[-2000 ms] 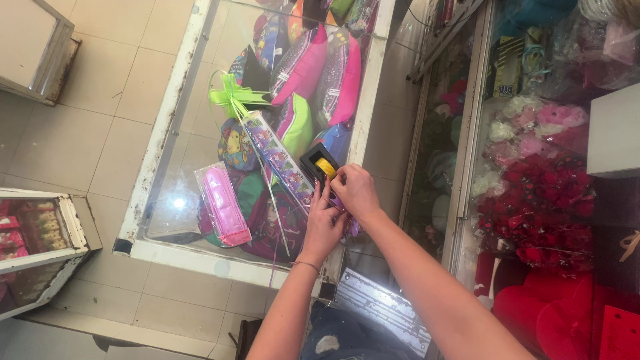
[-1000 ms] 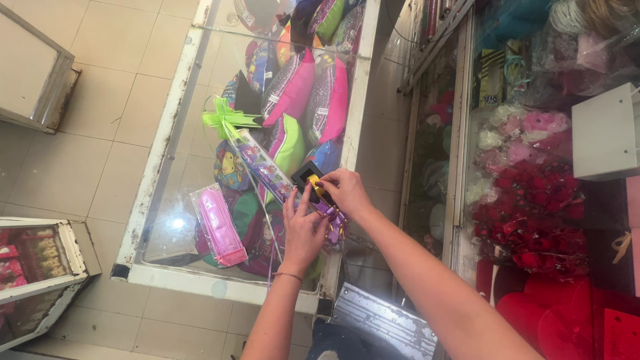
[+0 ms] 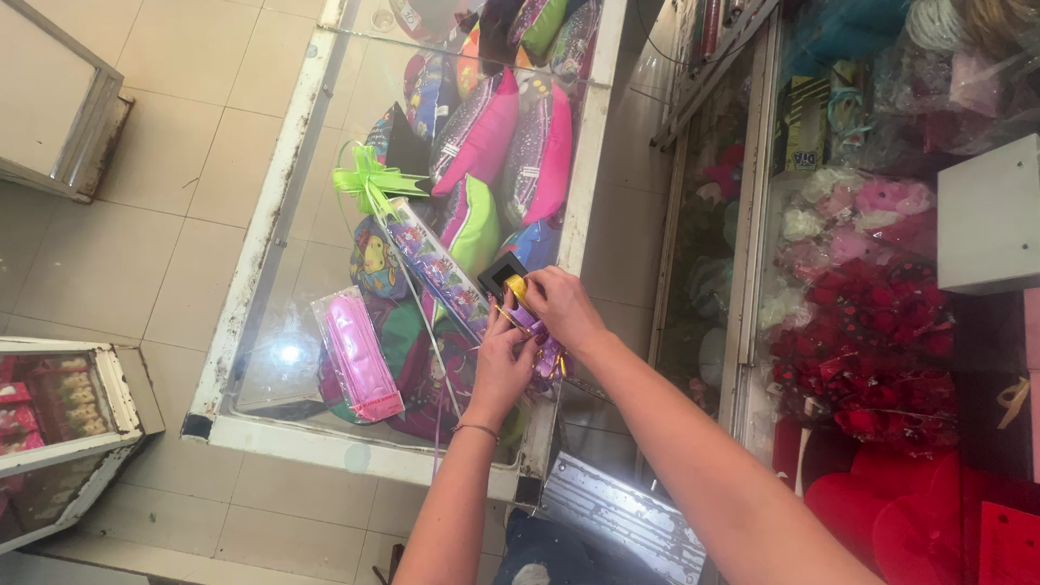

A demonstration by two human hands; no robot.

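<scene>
On a glass-topped display case [image 3: 268, 325] lies a long narrow patterned box [image 3: 439, 268], with a bright green ribbon bow [image 3: 370, 179] at its far end. My left hand [image 3: 504, 366] is at the near end of the box, fingers on purple and gold ribbon [image 3: 548, 353]. My right hand [image 3: 565, 305] pinches a yellow-gold ribbon roll [image 3: 517, 288], close to the left fingertips. A black square object [image 3: 500, 272] with an open middle lies just beyond the roll. A clear packet of pink ribbon [image 3: 357, 355] lies left of the box.
Colourful cushions [image 3: 475, 130] fill the case under the glass. At right, shelves hold red artificial flowers [image 3: 861, 357], pink ones [image 3: 894, 195] and a white box [image 3: 991, 215]. A metal-coloured panel [image 3: 626, 516] stands near the case's near right corner. A smaller display case [image 3: 122, 390] is at left.
Both hands stay at the near end of the box, with the fingers shifting around the ribbon. The gold roll now shows more between the fingertips, beside the black square object.
</scene>
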